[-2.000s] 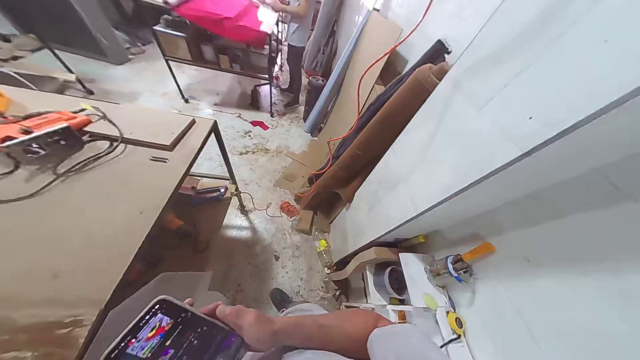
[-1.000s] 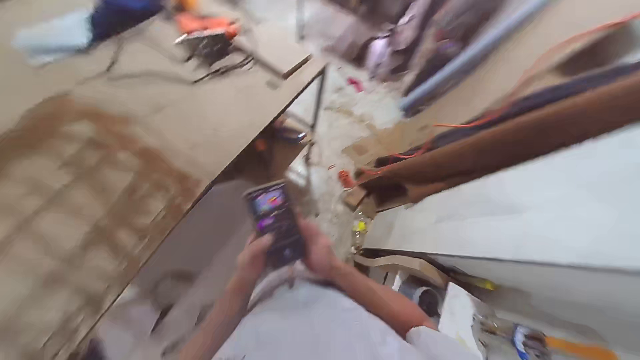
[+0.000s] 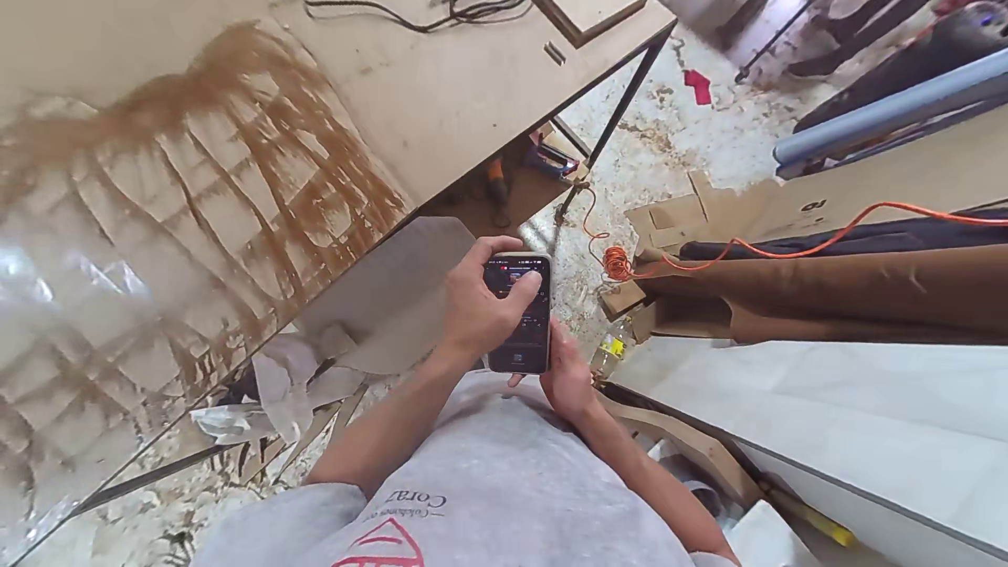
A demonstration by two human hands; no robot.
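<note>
A smartphone point(image 3: 517, 335) with a lit, dark screen lies upright between my hands in front of my shirt. My left hand point(image 3: 482, 299) grips its left side and upper edge, the thumb over the upper part of the screen. My right hand point(image 3: 568, 370) supports the phone's lower right edge, its fingers partly hidden behind it. The corner of a wooden worktable point(image 3: 441, 102) stands to the left, with brown smears over much of its top.
An orange cord point(image 3: 618, 264) lies coiled on the littered floor beside brown fabric rolls point(image 3: 850, 295). A plastic bottle point(image 3: 610, 346) stands near a white panel point(image 3: 866, 402). Grey sheet material point(image 3: 402, 299) is under the table edge. A person's legs point(image 3: 850, 39) show at upper right.
The view has swung toward the table and floor. The phone was at the lower left two seconds ago; it is now upright near the middle, and both hands show on it.
</note>
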